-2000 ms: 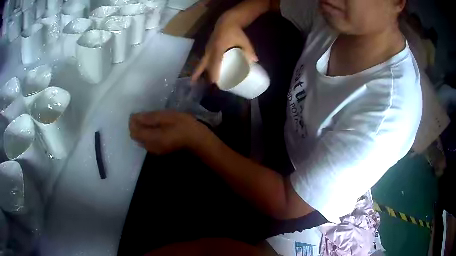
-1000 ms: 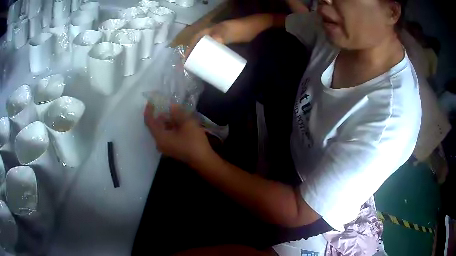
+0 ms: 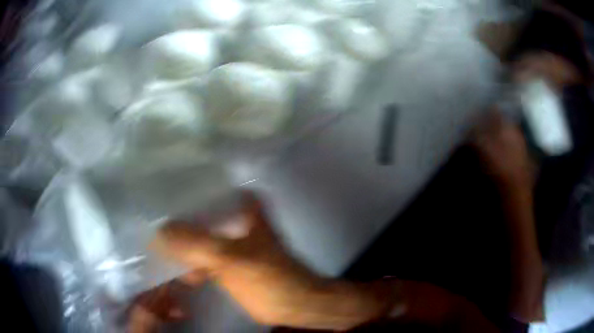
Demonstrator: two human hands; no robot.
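The view is strongly blurred. My right hand, with a bangle at its wrist, reaches in from the lower right, over the white table. My left hand shows small and dark at the bottom left, close below the right one. A pale, blurred surface lies at the fingers of both hands; I cannot tell whether it is a held container. White containers stand just beyond my hands, their open tops showing. Crinkled clear film glints left of my hands.
A dark strip lies on the table near its right edge. More white containers fill the back and left. At the right, a neighbouring person's arm reaches up beside a white container over a dark lap.
The view has swung left, so the neighbouring person and the strip now appear farther right. My hands, out of the picture before, now show at the bottom.
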